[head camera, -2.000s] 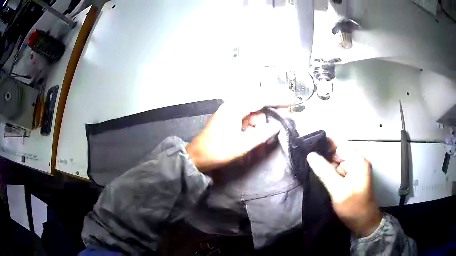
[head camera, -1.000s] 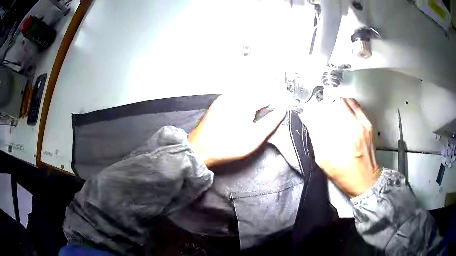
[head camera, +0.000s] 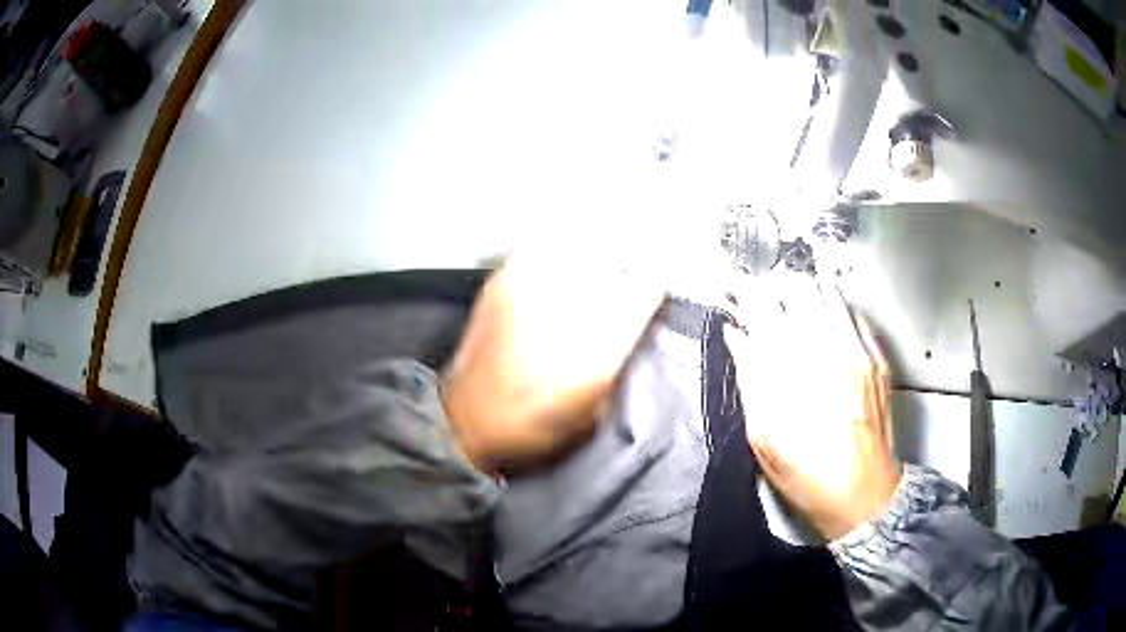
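Observation:
The grey garment panel (head camera: 593, 525) with a thin dark border lies across the table's front and hangs over its edge. A narrow black band (head camera: 720, 407) with pale stitching runs along its right side up to the needle area, which is lost in glare. My left hand (head camera: 550, 358) lies on the cloth left of the band, its fingers washed out; I cannot tell whether it grips anything. My right hand (head camera: 815, 395) lies flat-looking over the cloth's right edge just below the presser foot area, fingertips overexposed.
The white machine head with a round metal knob (head camera: 911, 158) is at upper right. A long pointed awl (head camera: 980, 432) lies right of my right hand. A brown edge strip (head camera: 133, 204), a dark phone-like object (head camera: 94, 235) and a red-and-black item (head camera: 109, 64) are at left.
The dark strip my right hand held up earlier now lies down toward the needle area. My right hand moved up and flattened beside it. My left hand shifted slightly left, and the view moved.

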